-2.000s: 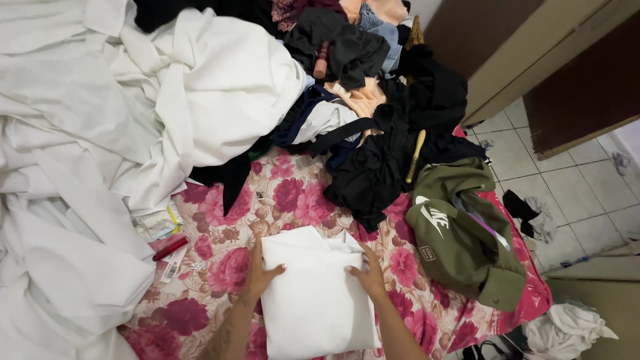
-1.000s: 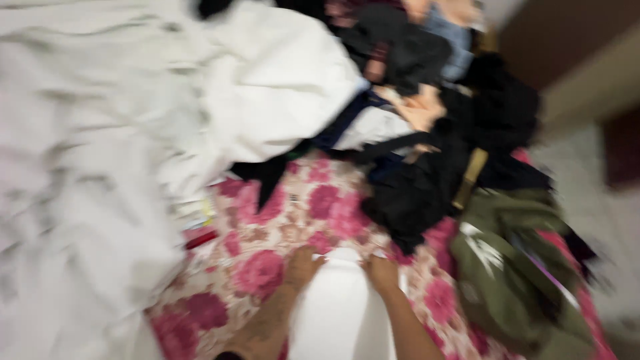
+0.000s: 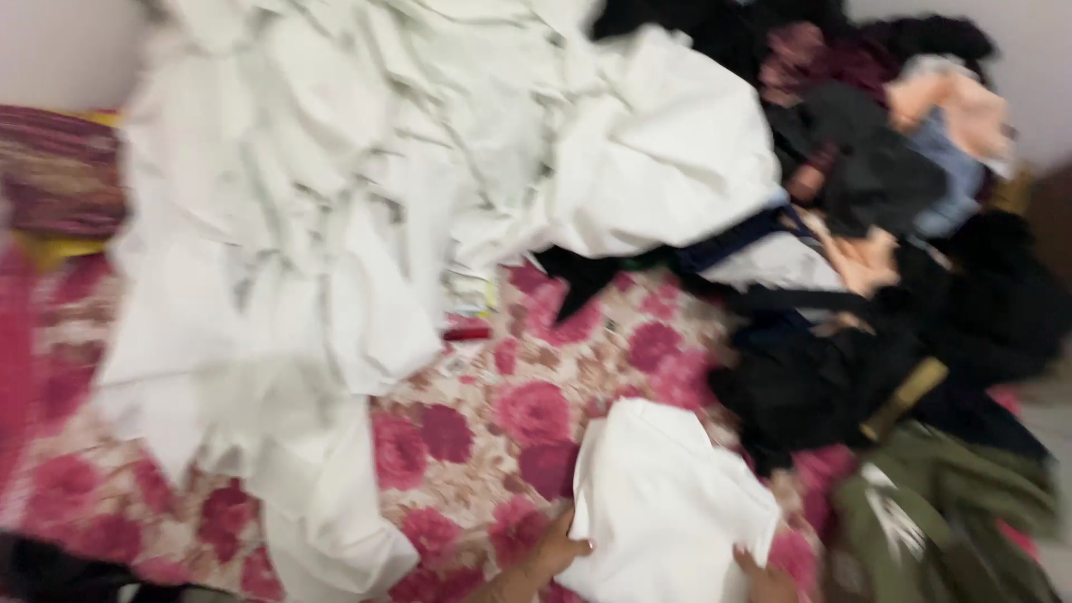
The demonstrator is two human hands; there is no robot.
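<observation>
A folded white cloth [image 3: 670, 502] lies on the pink floral bedsheet [image 3: 469, 494] at the lower middle, right of the view's centre. My left hand [image 3: 557, 553] grips its left edge, with the thumb on top. At the lower right edge of the cloth, my right hand [image 3: 760, 576] holds it the same way, partly cut off by the frame. A large crumpled white fabric [image 3: 318, 251] spreads over the bed to the left and behind, apart from the folded piece. The view is blurred.
Dark and peach clothes [image 3: 821, 360] are heaped at the right. An olive green garment [image 3: 946, 511] with a white logo lies at the lower right. A red object [image 3: 466, 333] sits by the white fabric's edge. A striped maroon textile [image 3: 59, 172] is at the far left.
The view has swung left, showing more of the white fabric. My hands have moved from the folded cloth's far edge, one second ago, to its two sides.
</observation>
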